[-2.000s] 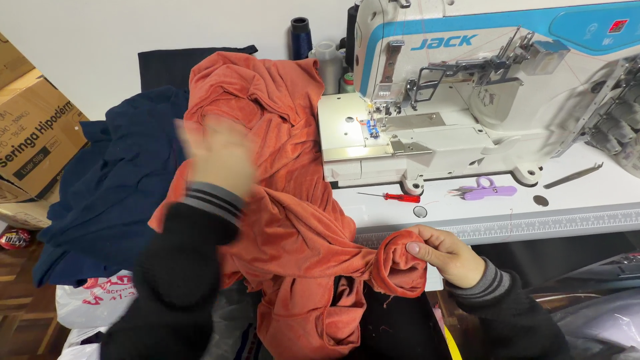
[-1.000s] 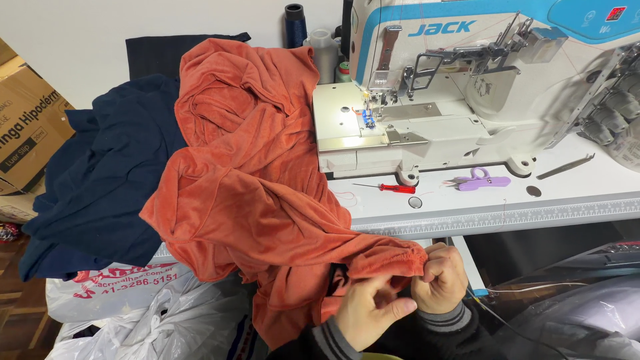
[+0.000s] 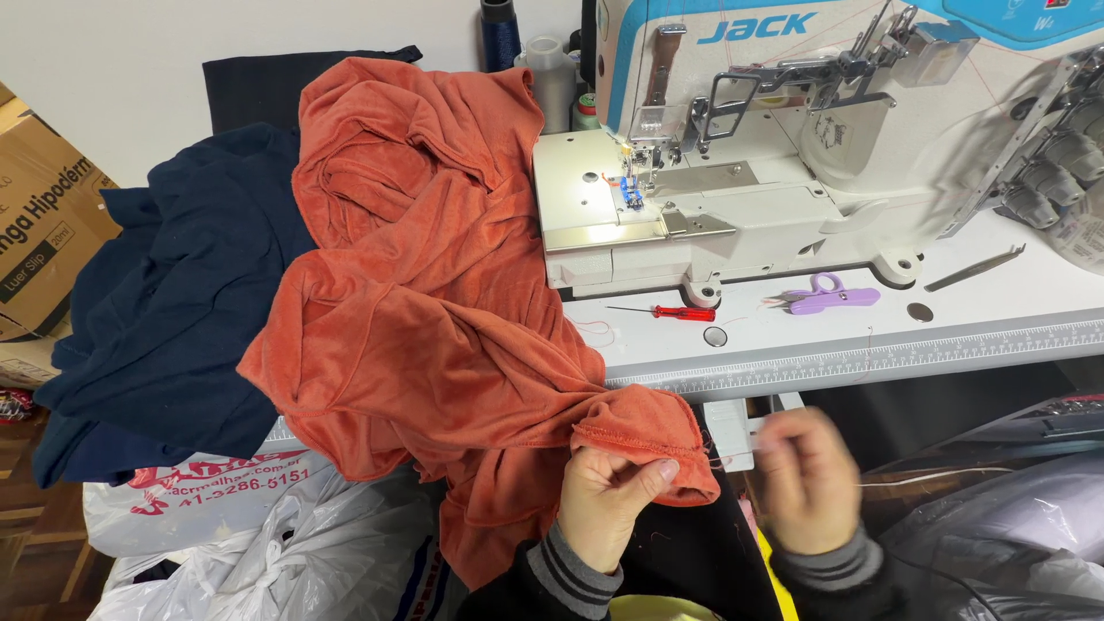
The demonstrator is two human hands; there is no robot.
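My left hand (image 3: pixel 608 500) grips the stitched end of an orange velour garment (image 3: pixel 414 345), thumb on top near the seam. Loose threads stick out at the end's right edge. Just right of it is my right hand (image 3: pixel 806 479), blurred, its fingertips drawn together near a thin thread; whether it pinches the thread is unclear. The garment spreads up and left, beside a white Jack sewing machine (image 3: pixel 690 233) whose lamp lights the needle area. On the table lie a red-handled screwdriver (image 3: pixel 684 313), purple thread snips (image 3: pixel 832 298) and metal tweezers (image 3: pixel 975 267).
Dark blue fabric (image 3: pixel 181 285) is heaped at the left, by a cardboard box (image 3: pixel 43 224). Below it are white plastic bags (image 3: pixel 285 552). Thread spools (image 3: pixel 549 82) stand behind the garment. A ruler tape (image 3: pixel 862 352) runs along the table's front edge. Two small metal discs lie on the table.
Two seconds ago my left hand was over the upper part of the garment; one second ago both hands were at its end. My right hand has since moved away from the cloth, to the right.
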